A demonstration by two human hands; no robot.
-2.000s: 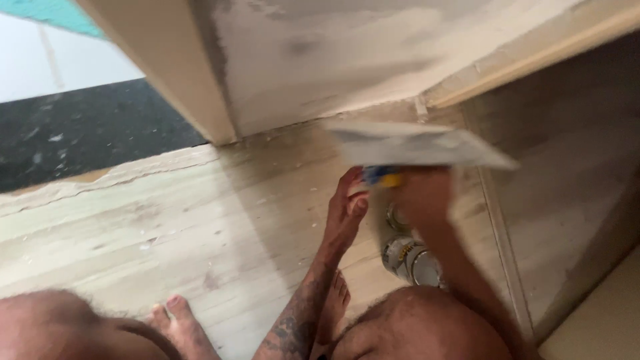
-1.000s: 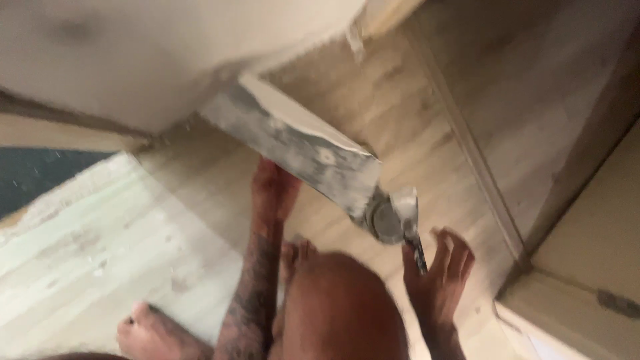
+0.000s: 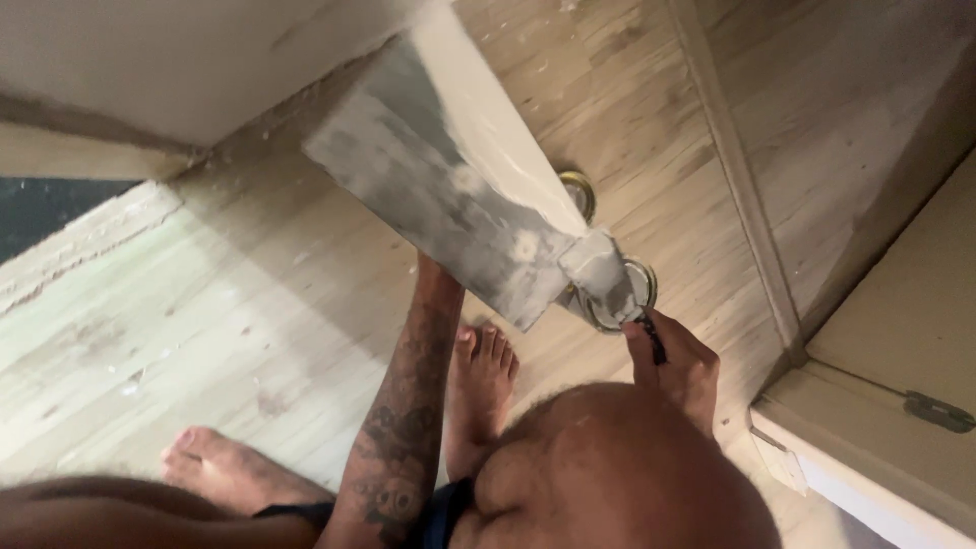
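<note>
My left hand (image 3: 438, 278) is mostly hidden under a wide metal finishing trowel (image 3: 435, 183), which it seems to hold from below. White filler paste (image 3: 496, 145) lies in a thick strip along the trowel's right edge. My right hand (image 3: 679, 362) grips the dark handle of a small putty knife (image 3: 602, 271). The knife's paste-coated blade touches or overlaps the trowel's lower right corner. Just below and behind the blade stands an open tin (image 3: 648, 284) with a metallic rim. A second round tin or lid (image 3: 583, 194) is partly hidden by the trowel.
Wood-look flooring (image 3: 267, 320) spreads around my bare feet. A wall (image 3: 191, 61) rises at the upper left, beside a door frame (image 3: 91, 152). A floor strip (image 3: 740, 175) runs down the right side. A hinged door or panel (image 3: 900, 305) stands at the right.
My right hand, empty and apart from the putty knife a second ago, now grips its handle. The trowel, turned at another angle two seconds ago, now shows its paste-covered face.
</note>
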